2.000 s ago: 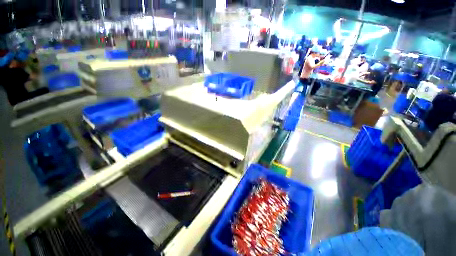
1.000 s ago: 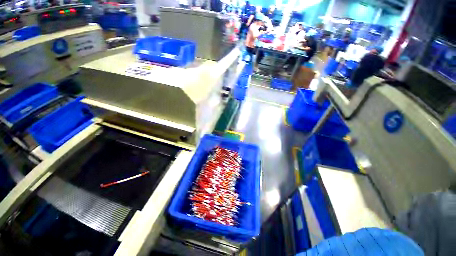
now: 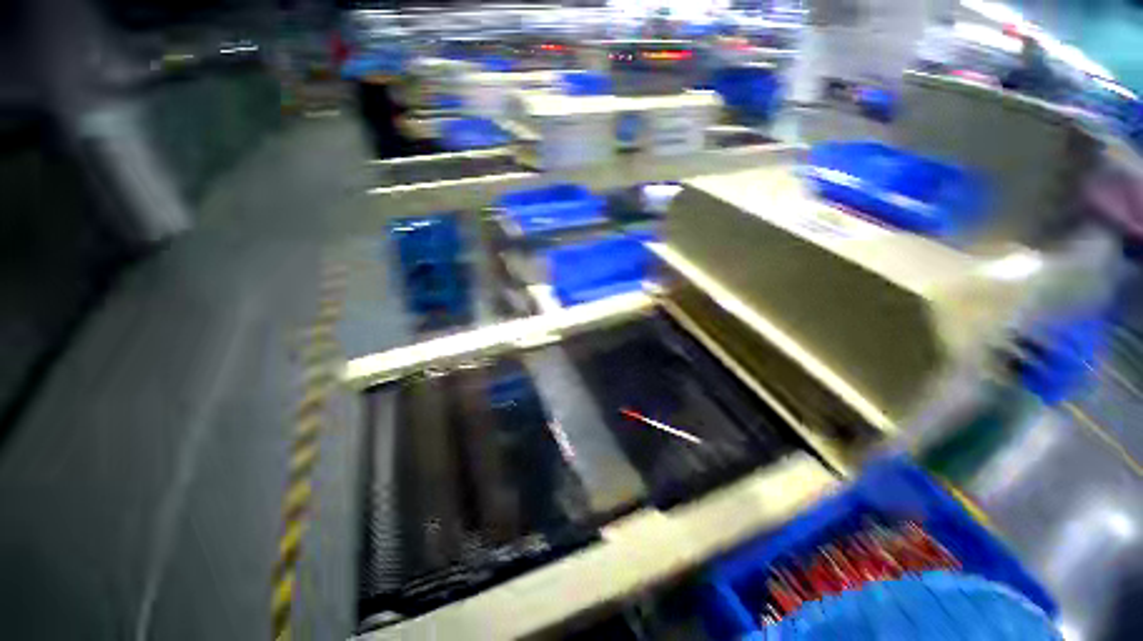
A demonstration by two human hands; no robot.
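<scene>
No hand of mine shows. A slim red-and-white workpiece [image 3: 661,426] lies singly on the black mesh conveyor belt [image 3: 740,432], its red end to the left. A blue parts bin [image 3: 733,601] stands at the lower right beside the belt rail, with many red-and-white pieces [image 3: 865,560] in it. A blue quilted-looking shape at the bottom edge hides part of the bin. The view is blurred.
The cream oven hood [image 3: 802,294] rises at the right with blue bins [image 3: 896,188] on top. Cream rails [image 3: 602,570] edge the belt. Two blue bins [image 3: 599,268] stand beyond it. Yellow-black floor tape [image 3: 301,476] runs along the grey aisle at left. A person [image 3: 376,100] is far back.
The view has swung left, so the belt, hood and parts bin appear further right and the left aisle has come in. The single workpiece still lies on the belt.
</scene>
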